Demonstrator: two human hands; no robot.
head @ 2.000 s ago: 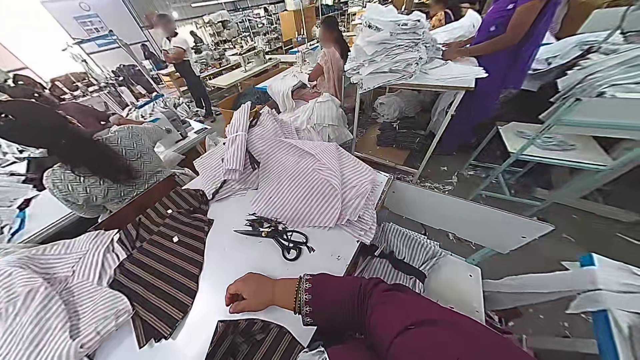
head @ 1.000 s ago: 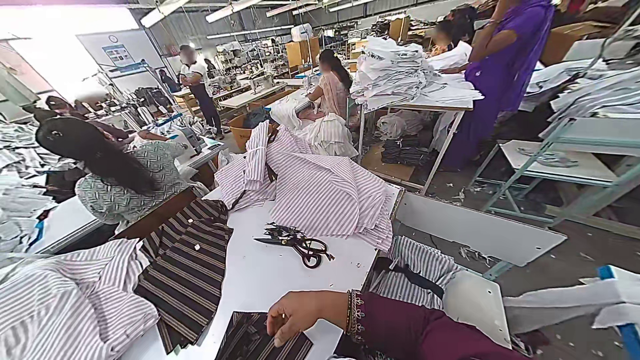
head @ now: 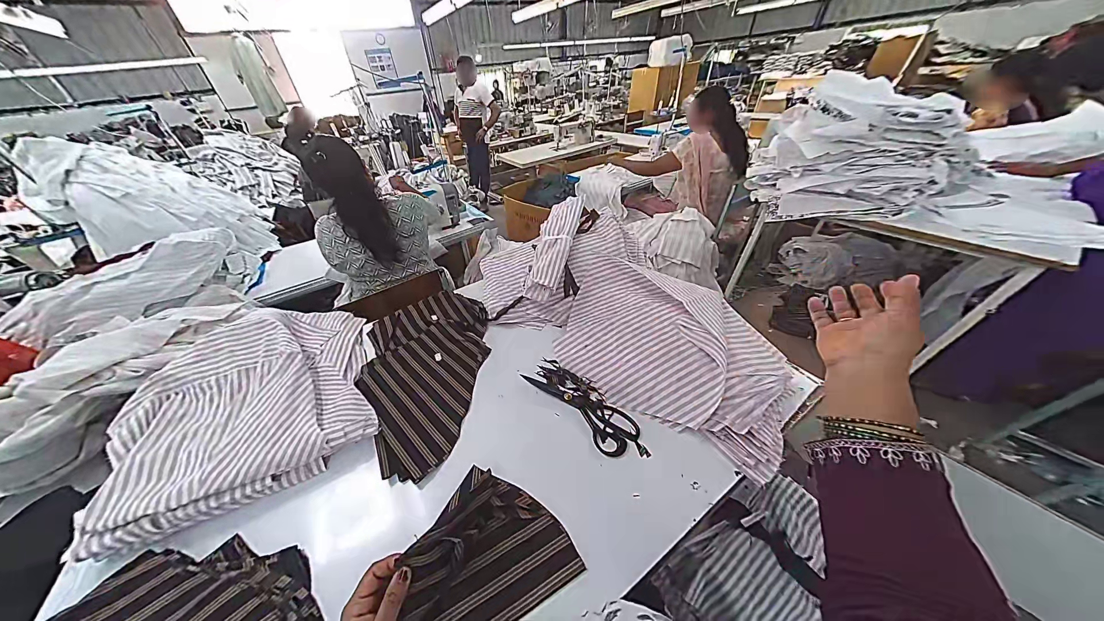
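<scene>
At the bottom edge my left hand pinches a dark brown striped fabric piece that lies on the white table. My right hand is raised at the right, palm up with fingers apart, and holds nothing. Black-handled scissors lie mid-table with dark scraps on the blades. Behind them is a stack of pink-and-white striped fabric. Another dark striped pile lies left of the scissors, beside a folded striped stack. More dark striped pieces are at the bottom left.
Grey striped cloth hangs below the table's right edge. A seated person is ahead to the left, another further back. A tall white garment stack is on a table at right. Sewing machines stand behind.
My right hand has moved up from above the near dark fabric to the right, beyond the table's edge. My left hand now shows at the bottom. The view has swung left.
</scene>
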